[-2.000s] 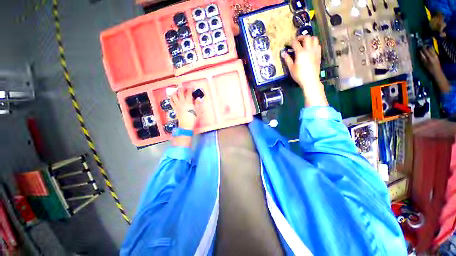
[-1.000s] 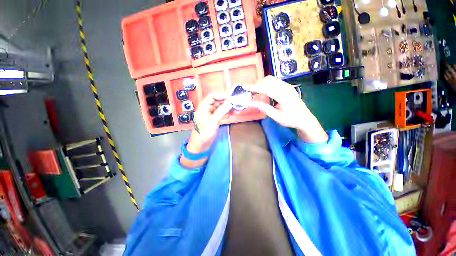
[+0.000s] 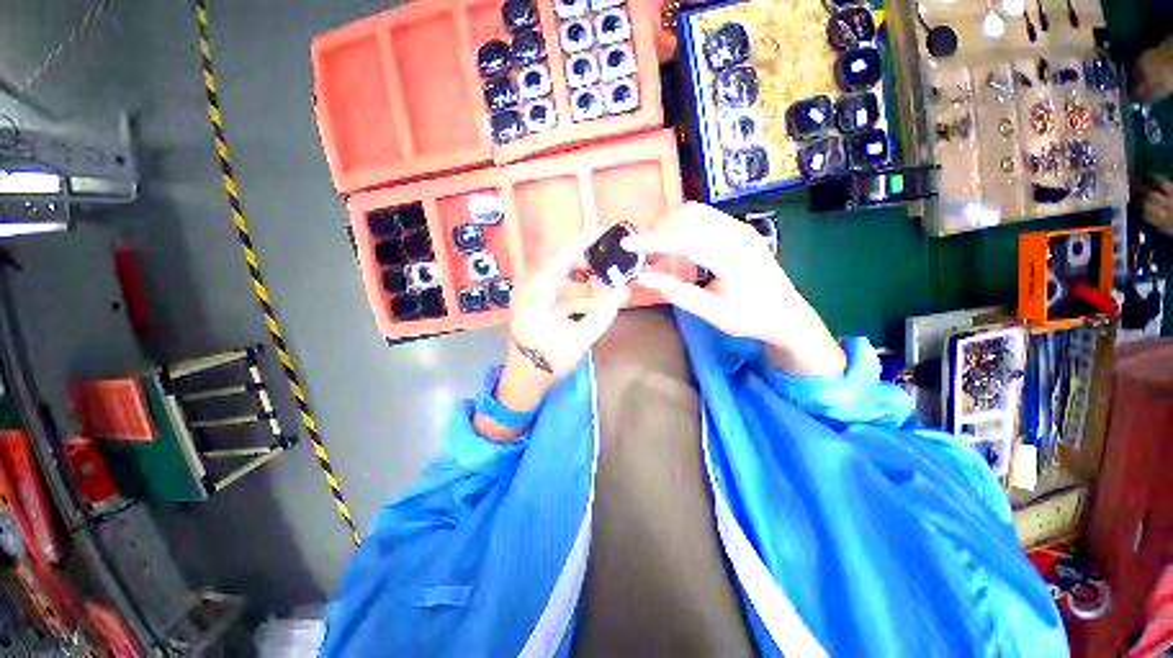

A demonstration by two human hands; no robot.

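A dark rounded-square watch body with a small white label is held between both hands, above the near edge of the orange compartment tray. My left hand grips its left side with thumb and fingers. My right hand grips its right side. The near tray has black watch bodies in its far-left bay and a few silver-rimmed units in the bay beside it. The two right bays show no units, though the hands hide part of the last one.
A second orange tray lies beyond, with rows of units at its right. The blue-edged box holds units along its sides. A clear tray of small parts, an orange open box and another person's hand are at the right.
The watch body has turned between my hands from a pale, shiny face to a dark face with a white label. Both hands remain near the tray's front edge.
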